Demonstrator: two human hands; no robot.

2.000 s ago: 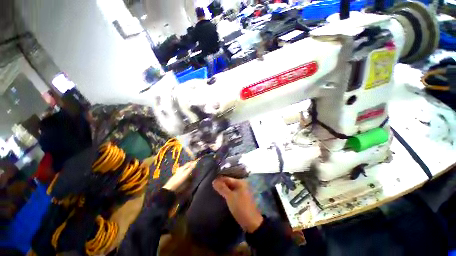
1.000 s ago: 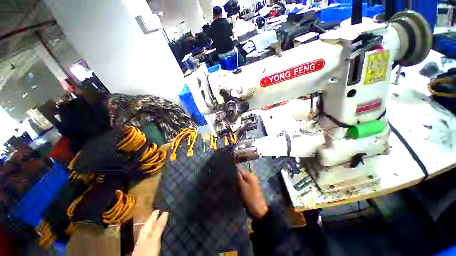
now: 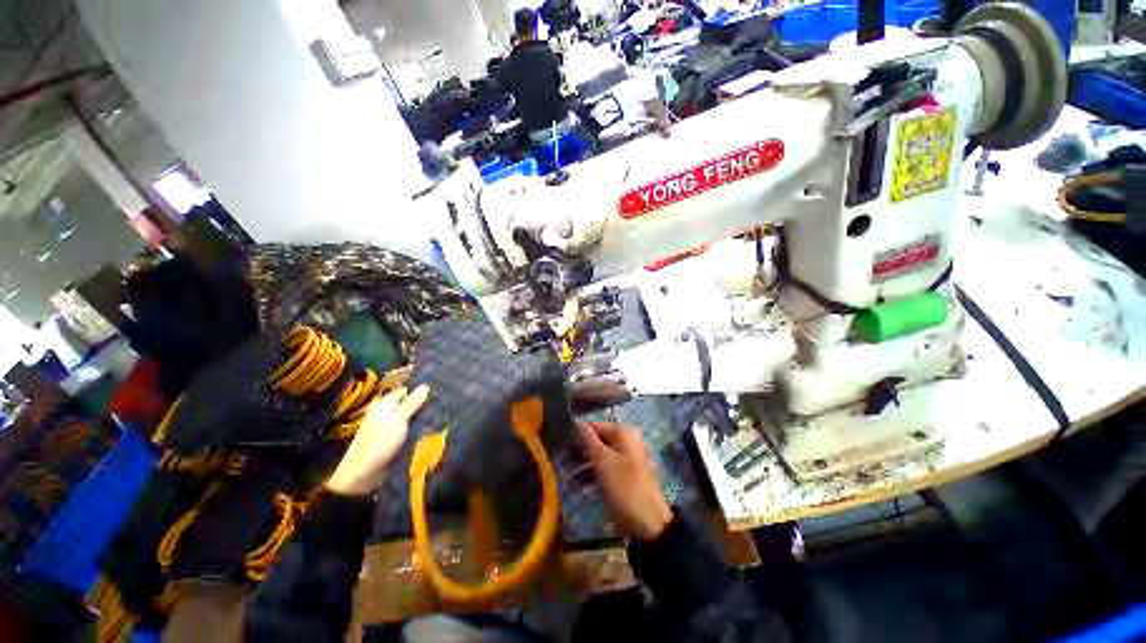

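The dark patterned bag panel (image 3: pixel 471 377) lies left of and below the needle area (image 3: pixel 553 295) of the white sewing machine (image 3: pixel 716 176). Its yellow-orange handle (image 3: pixel 549 509) loops toward me, with two flared tabs on the panel. My left hand (image 3: pixel 381 436) holds the panel's left edge, thumb and fingers near the top. My right hand (image 3: pixel 622 475) is at the panel's right edge, just below the cylinder arm (image 3: pixel 679 364), with its fingertips closed on the edge. The panel's far edge reaches the presser foot area; the exact contact is hidden.
Stacked black pieces with bunched yellow-orange handles (image 3: pixel 308 364) stand at left, beside a blue bin (image 3: pixel 94 515). A camouflage cloth (image 3: pixel 352 279) lies behind. The brown board (image 3: pixel 390 584) is under the work. The white tabletop (image 3: pixel 1068 327) is at right. A person (image 3: pixel 530 82) stands in the background.
The panel has been turned, so its handle now loops toward me. My left hand has moved up and forward along the panel. My right hand stays by the cylinder arm.
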